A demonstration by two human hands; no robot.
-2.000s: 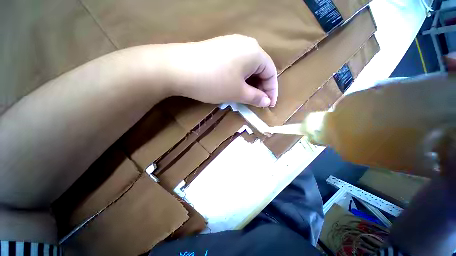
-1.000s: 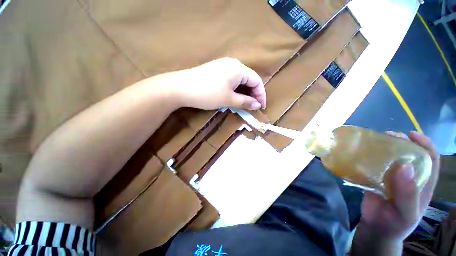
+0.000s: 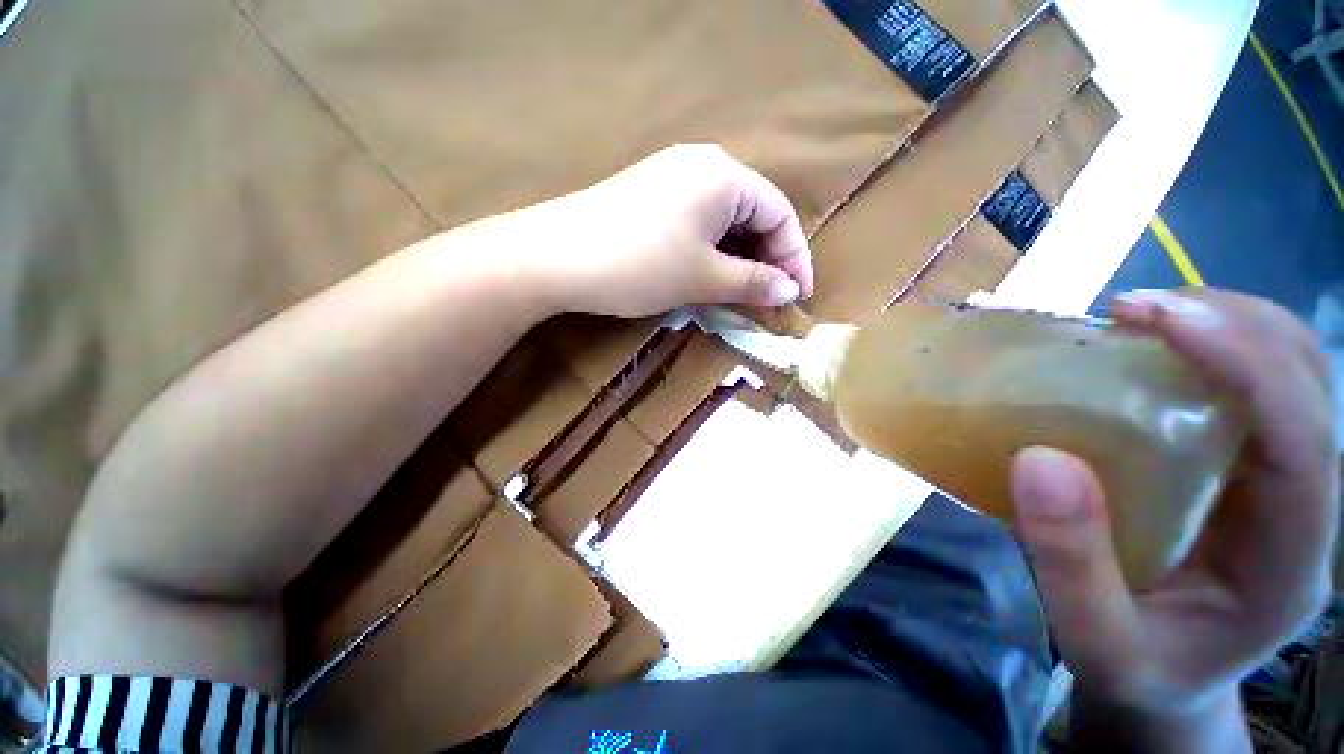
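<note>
Brown bag panels (image 3: pixel 487 89) lie in stepped layers, with a square notch at the near edge and small white pieces (image 3: pixel 591 539) at its corners. My left hand (image 3: pixel 722 243) pinches the brown panel at the notch's upper right corner between thumb and fingertips. My right hand (image 3: pixel 1179 516) is wrapped around a clear glue bottle (image 3: pixel 1002 398) with amber contents, tilted with its yellowish cap towards my left fingertips. The pale nozzle (image 3: pixel 759 345) points at the white strip by that corner. Whether its tip touches is hard to tell.
Black labels (image 3: pixel 907 47) with white print lie on the panels at the upper right. The white table (image 3: pixel 1164 89) shows beyond the panels and in the notch. Its near edge passes by my dark apron (image 3: pixel 899 619). Blue-grey floor with a yellow line is at the right.
My right hand has brought the glue bottle left and up, so its cap and nozzle are closer to the notch corner. My left hand keeps its pinch at the same corner.
</note>
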